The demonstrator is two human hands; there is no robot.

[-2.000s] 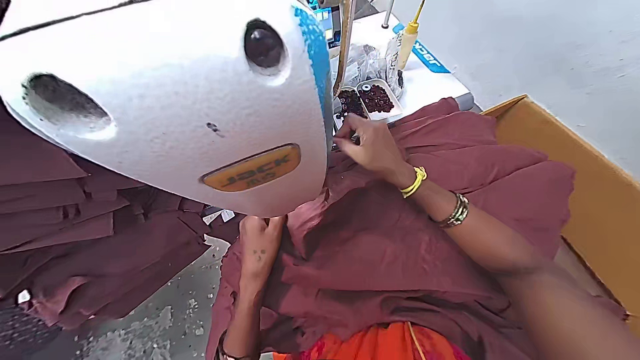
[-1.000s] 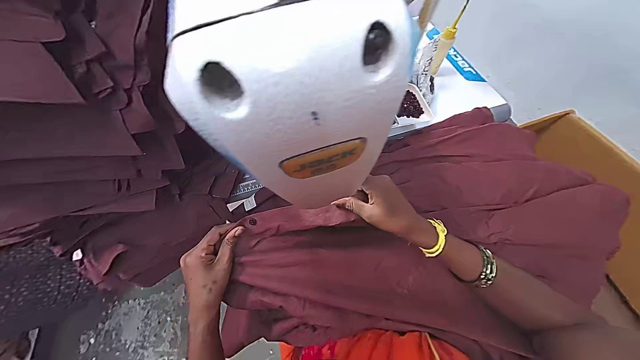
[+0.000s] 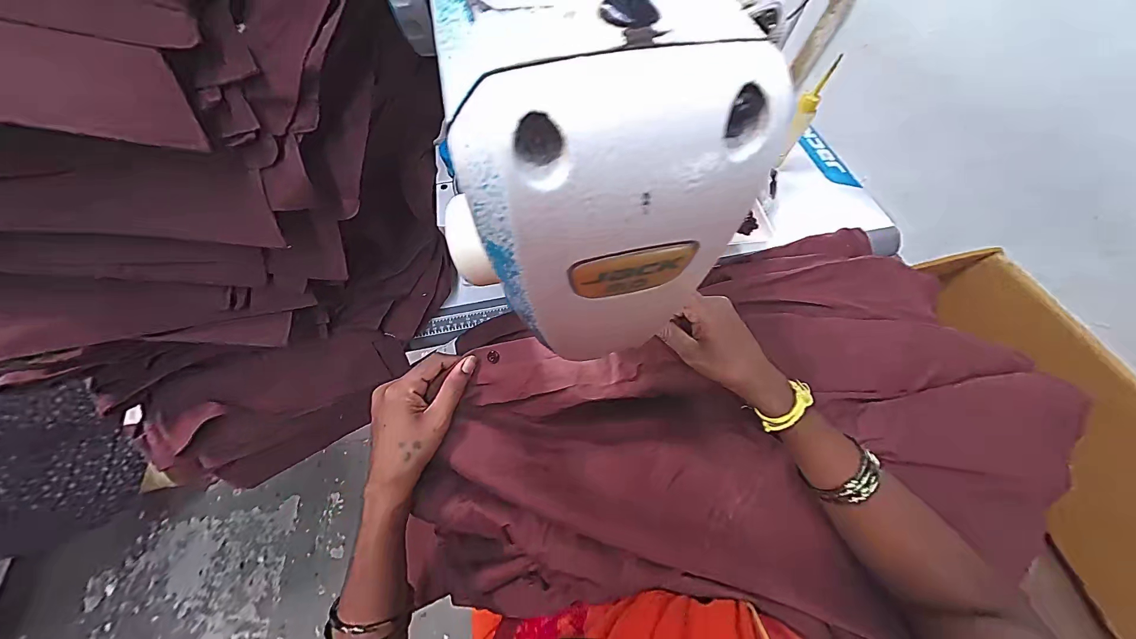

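A maroon garment (image 3: 621, 461) lies across my lap and under the white head of a Jack sewing machine (image 3: 612, 195). My left hand (image 3: 413, 422) pinches the left end of its straight edge band between thumb and fingers. Just right of that thumb, a small dark button (image 3: 493, 357) sits on the band. At the lower right of the machine head, my right hand (image 3: 714, 342) grips the same band, its fingertips partly hidden behind the head. The needle area is out of sight behind the machine's cover.
Stacked maroon fabric pieces (image 3: 133, 204) rise at the left. A printed ruler scale (image 3: 461, 321) runs along the machine bed's edge. At the right stands a cardboard box (image 3: 1065, 355). Behind the head are a yellow-capped bottle (image 3: 803, 111) and part of a tray with dark buttons (image 3: 750, 224).
Two seconds ago my left hand was under the machine head and my right hand near the button tray. Both now hold the band, with a button showing. The view has shifted left.
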